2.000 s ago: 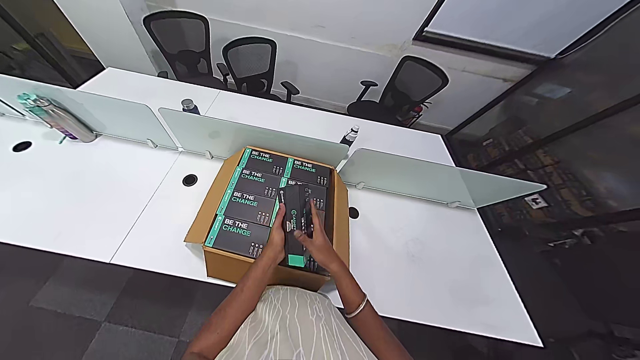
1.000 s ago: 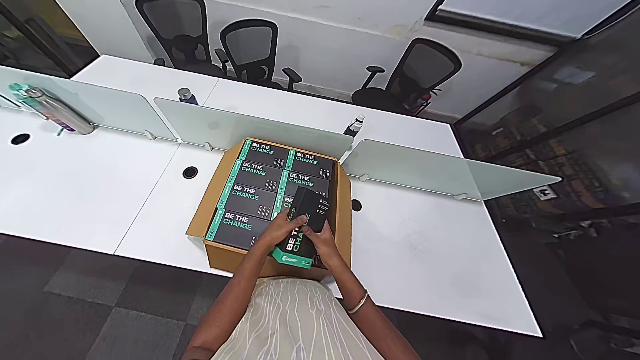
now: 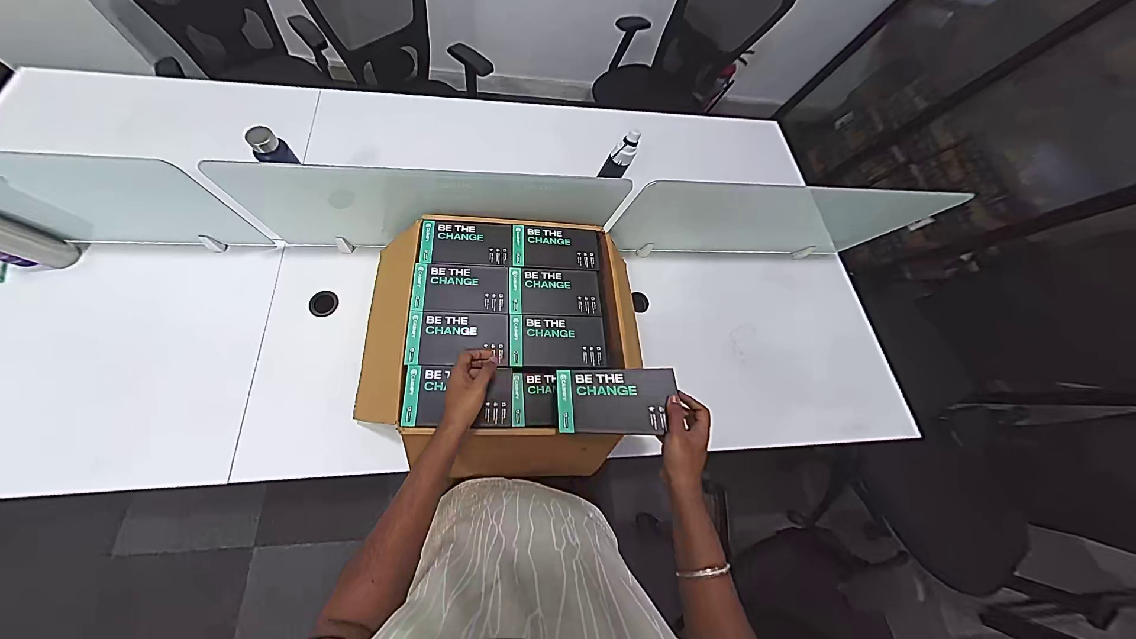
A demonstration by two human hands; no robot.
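Observation:
An open cardboard carton (image 3: 515,453) stands at the front edge of the white desk, filled with two columns of black boxes (image 3: 559,340) with green end bands and printed lettering. My right hand (image 3: 686,437) grips the right end of one more black box (image 3: 617,401), which lies over the carton's front right corner and sticks out past its right wall. That box partly covers the front right box in the carton. My left hand (image 3: 469,383) is over the front left box, fingertips close together near the boxes' seam; whether they touch a box cannot be told.
Frosted glass dividers (image 3: 426,202) run behind the carton. Two bottles (image 3: 271,145) (image 3: 619,154) stand beyond them, and another bottle (image 3: 35,244) is at the far left. Black cable grommets (image 3: 323,303) flank the carton. Mesh chairs (image 3: 661,62) stand behind the far desk.
The black box that both hands held over the carton's right column is now turned crosswise, in my right hand alone, farther right. My left hand has let go of it and moved left.

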